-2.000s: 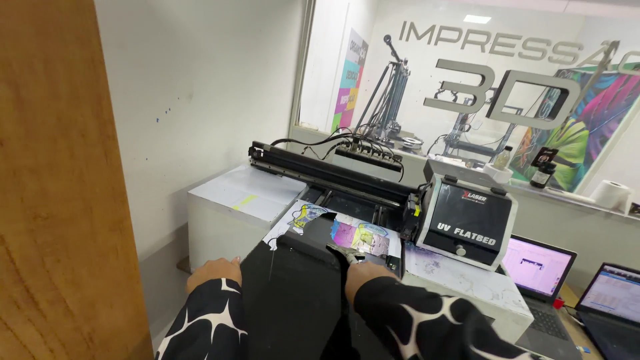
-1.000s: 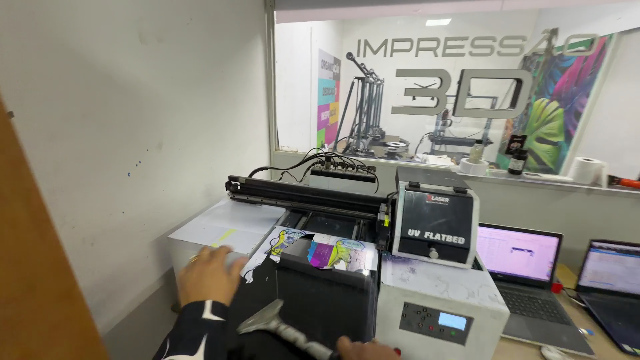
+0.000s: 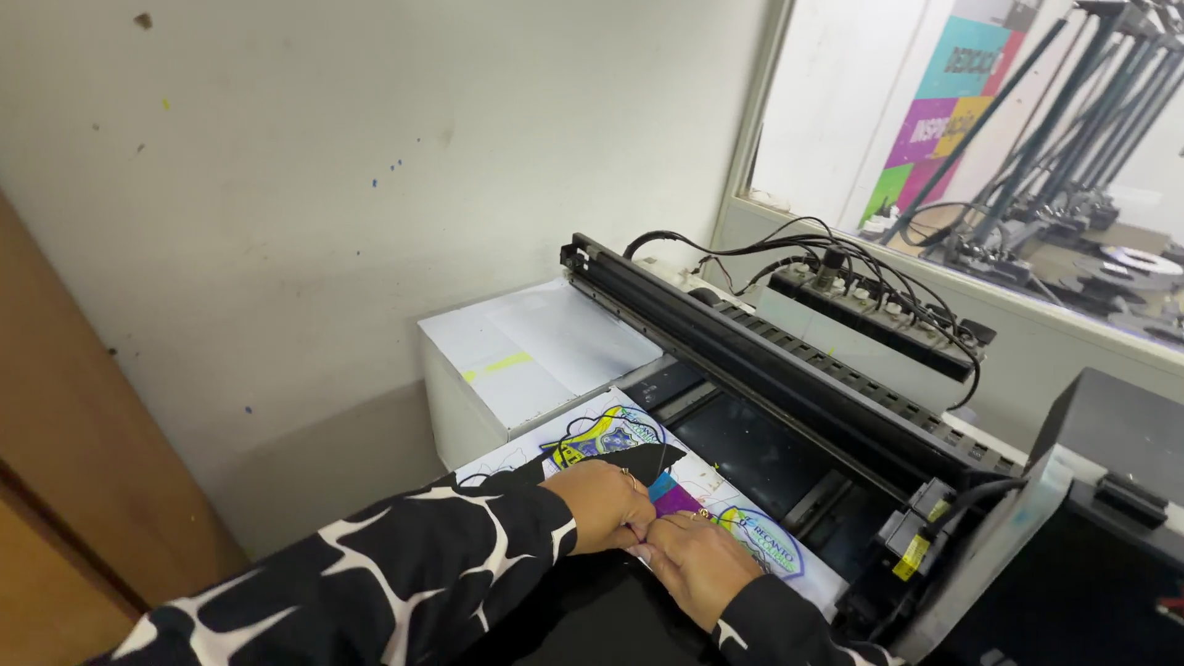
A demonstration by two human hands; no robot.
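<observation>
Over the bed of a UV flatbed printer, my left hand (image 3: 606,507) and my right hand (image 3: 694,560) meet, fingertips pinched close together at the near edge of a printed sheet (image 3: 606,439) with colourful emblems. A blue and purple printed patch (image 3: 673,495) lies just beyond my fingers. Black material (image 3: 592,610) covers the near part of the bed. What the fingertips pinch is too small to tell. The scraper seen earlier is not visible.
The printer's black gantry rail (image 3: 740,365) crosses behind the sheet, with the print carriage (image 3: 911,541) at right. Cables (image 3: 795,245) loop above it. The white left housing (image 3: 555,356) stands by the wall. A wooden panel (image 3: 83,444) is at left.
The scraper by my right hand one second ago is out of sight. My left hand, open and raised then, has come together with my right at the sheet. The view has moved closer.
</observation>
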